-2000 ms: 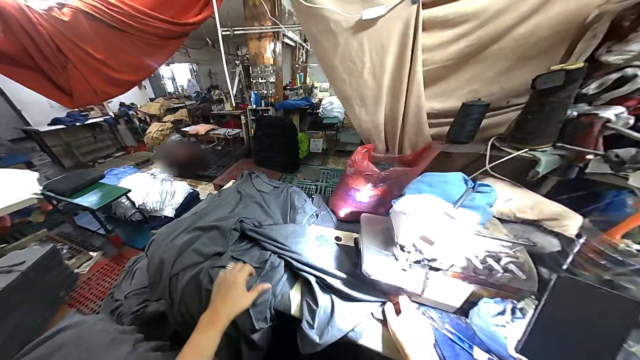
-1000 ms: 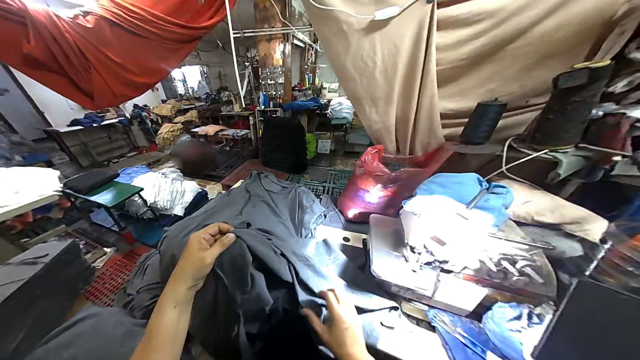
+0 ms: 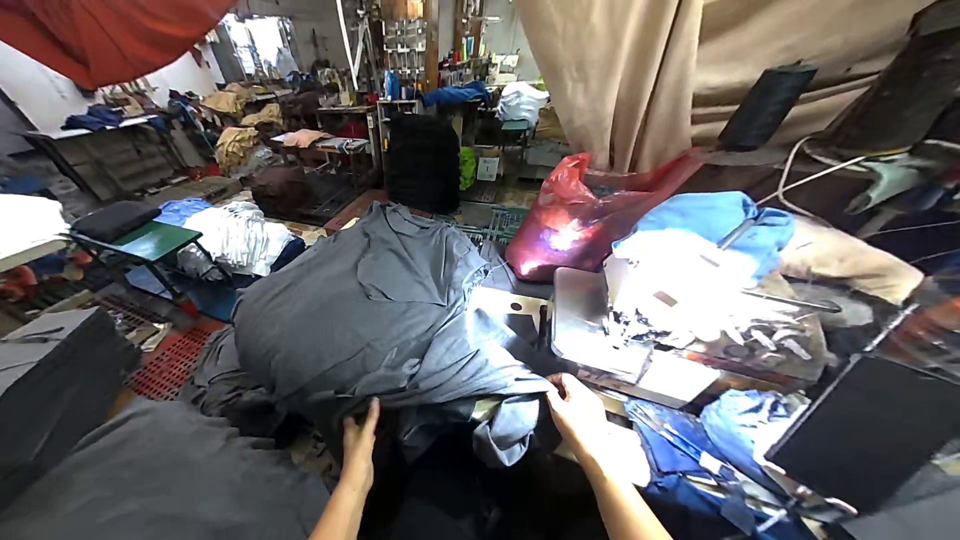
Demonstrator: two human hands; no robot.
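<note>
A large heap of grey knit fabric (image 3: 330, 315) lies in front of me, its near edge running between my hands. At the right end of that edge, my right hand (image 3: 574, 412) pinches the cloth between thumb and fingers. My left hand (image 3: 361, 442) is at the lower edge of the heap, fingertips against or just under the cloth; whether it grips any is hidden. Part of the fabric covers a pale machine bed (image 3: 510, 301). A twisted end of grey cloth (image 3: 510, 435) hangs beside my right hand.
Right of the machine bed are a metal tray (image 3: 577, 311), brightly lit white cloth (image 3: 675, 270) and a red plastic bag (image 3: 562, 225). A black thread cone (image 3: 766, 107) stands behind. Blue fabric pieces (image 3: 675, 450) lie at lower right, and a red plastic crate (image 3: 176, 360) at left.
The grey fabric has been spread and pulled toward me. My left hand has come down from the top of the cloth to its near edge; my right hand has taken hold of its right end.
</note>
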